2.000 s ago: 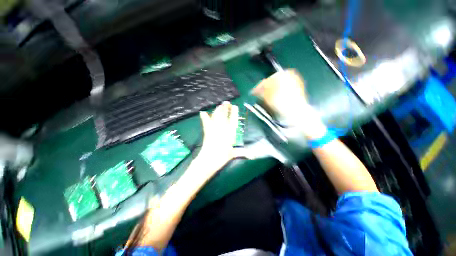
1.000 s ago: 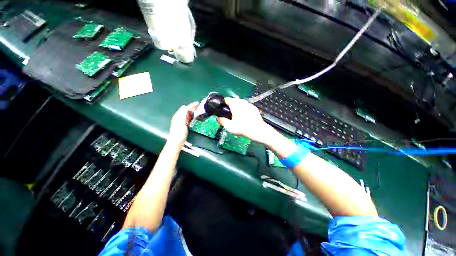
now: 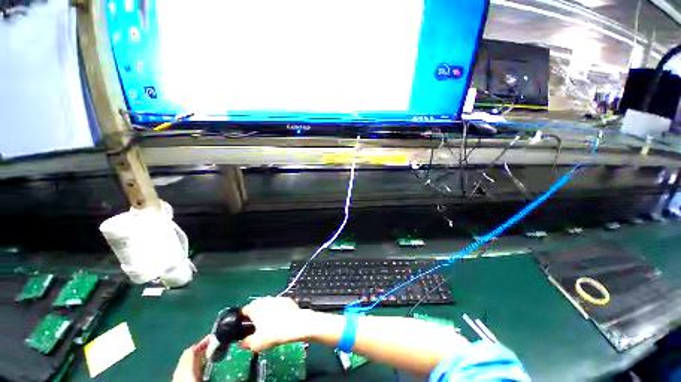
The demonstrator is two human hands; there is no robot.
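My right hand (image 3: 272,322), with a blue strap on its wrist, is closed around the black barcode scanner (image 3: 230,326) at the lower middle left. My left hand (image 3: 193,361) is at the bottom edge beside the scanner, partly cut off; what its fingers touch is hidden. A green circuit board (image 3: 233,364) lies just below the scanner. Another circuit board (image 3: 285,362) lies to its right, under my right wrist. More boards show partly below and behind my right forearm.
A black keyboard (image 3: 373,282) lies behind my forearm. A coiled blue cord (image 3: 515,218) and white cable (image 3: 345,216) hang across it. Yellow note paper (image 3: 110,348) and a board-laden black mat are left; a tape ring (image 3: 592,290) on a black mat (image 3: 623,310) is right. A monitor (image 3: 291,60) stands above.
The view has tilted up, bringing in the monitor and shelf. Two seconds ago my hands were apart, my left over a board; since one second ago my right hand has kept the scanner near my left.
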